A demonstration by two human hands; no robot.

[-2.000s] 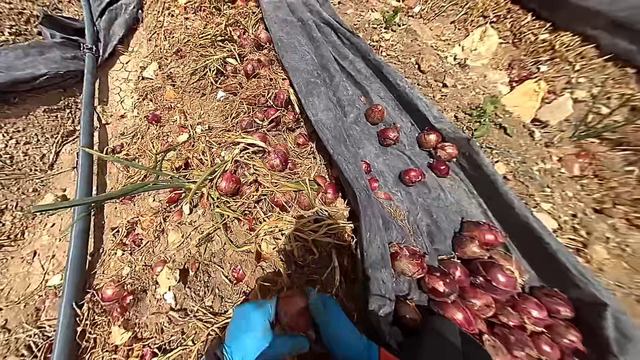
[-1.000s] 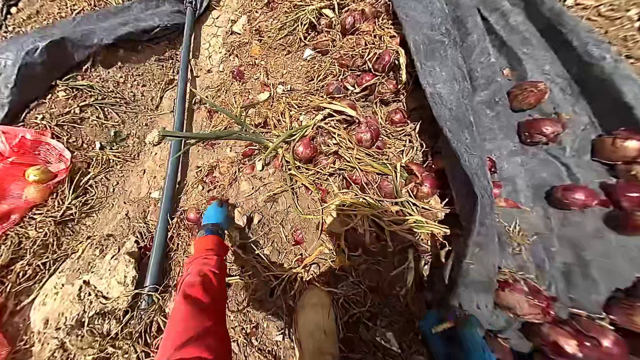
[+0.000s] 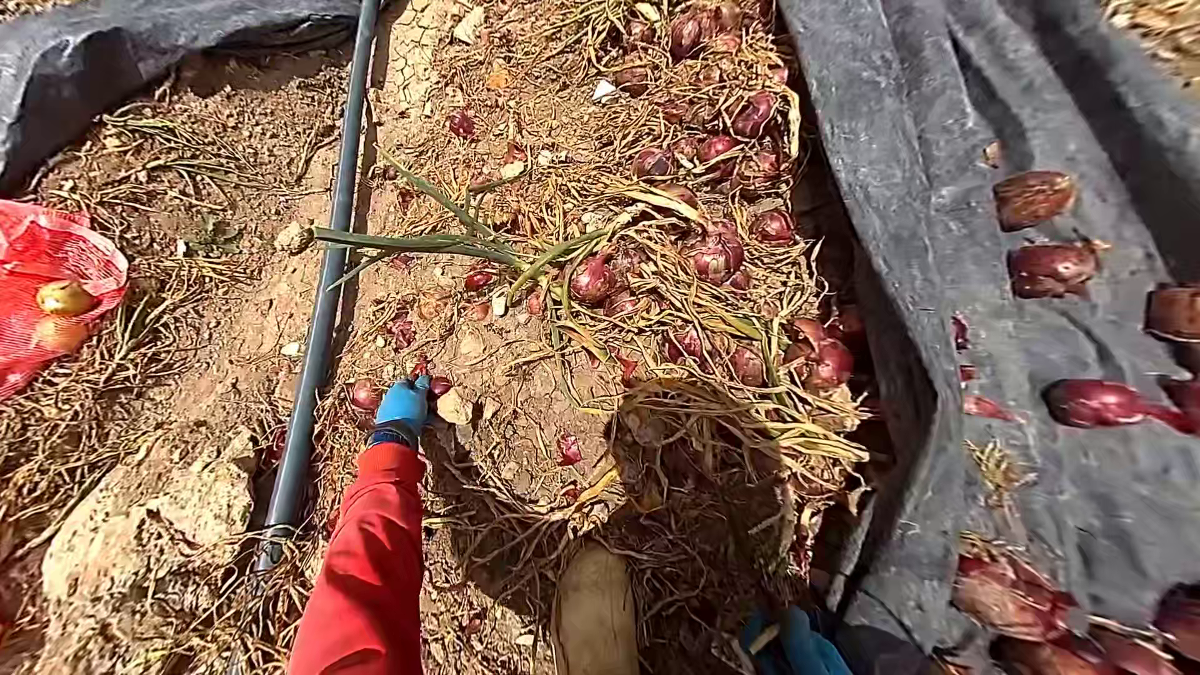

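My left hand [image 3: 403, 405], in a blue glove with a red sleeve behind it, reaches down to the soil just right of the drip pipe. Its fingertips touch a small red onion [image 3: 439, 385]; how firmly they hold it does not show. Another red onion [image 3: 365, 395] lies against the hand's left side. At the bottom edge my right hand [image 3: 797, 645], also blue-gloved, is in shadow beside the dark sheet, partly cut off, its fingers unclear. Red onions [image 3: 717, 253] with dry leaves lie on the soil ahead. More red onions [image 3: 1097, 401] rest on the grey sheet at right.
A grey plastic pipe [image 3: 323, 319] runs lengthwise at left. Beyond it are a pale rock [image 3: 141, 525] and a red mesh bag [image 3: 56, 262] with yellowish bulbs. Dark sheeting [image 3: 900, 234] lies along the right. A light, rounded object [image 3: 595, 614] is at bottom centre.
Two seconds ago both hands were together around an onion at the bottom; they are now apart, the left one out by the pipe. The view has shifted left.
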